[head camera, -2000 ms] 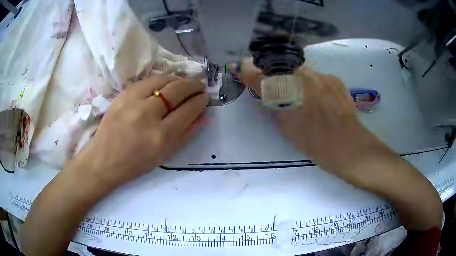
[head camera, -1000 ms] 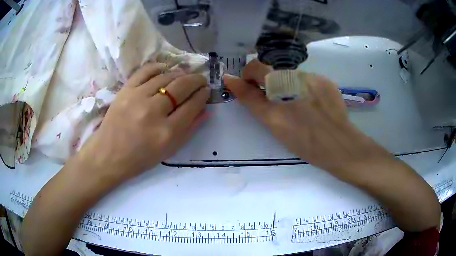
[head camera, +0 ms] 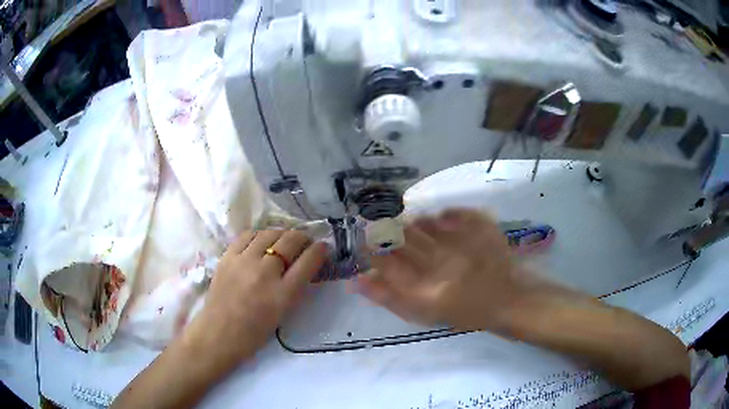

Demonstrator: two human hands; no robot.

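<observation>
The pale floral garment piece [head camera: 188, 128] lies bunched on the left side of the table and bed. My left hand [head camera: 260, 279] rests on its edge just left of the presser foot [head camera: 342, 240], fingers together and pressing the cloth. My right hand [head camera: 440, 268] is right of the foot, slightly blurred, its fingertips close to the needle plate; whether it pinches any cloth is hidden. The thread snips [head camera: 530, 236] with blue and pink-red handles lie on the bed right of my right hand.
The white sewing machine head [head camera: 448, 48] stands over the bed, with a cream ribbed knob [head camera: 386, 233] near my right fingers. The machine bed [head camera: 384, 319] has a dark outline. A printed ruler [head camera: 527, 393] runs along the front edge. A dark long object [head camera: 23, 318] lies at far left.
The view has tilted up and shows more of the machine head. My right hand's fingers have moved from beside the foot and look more spread. My left hand stays on the cloth.
</observation>
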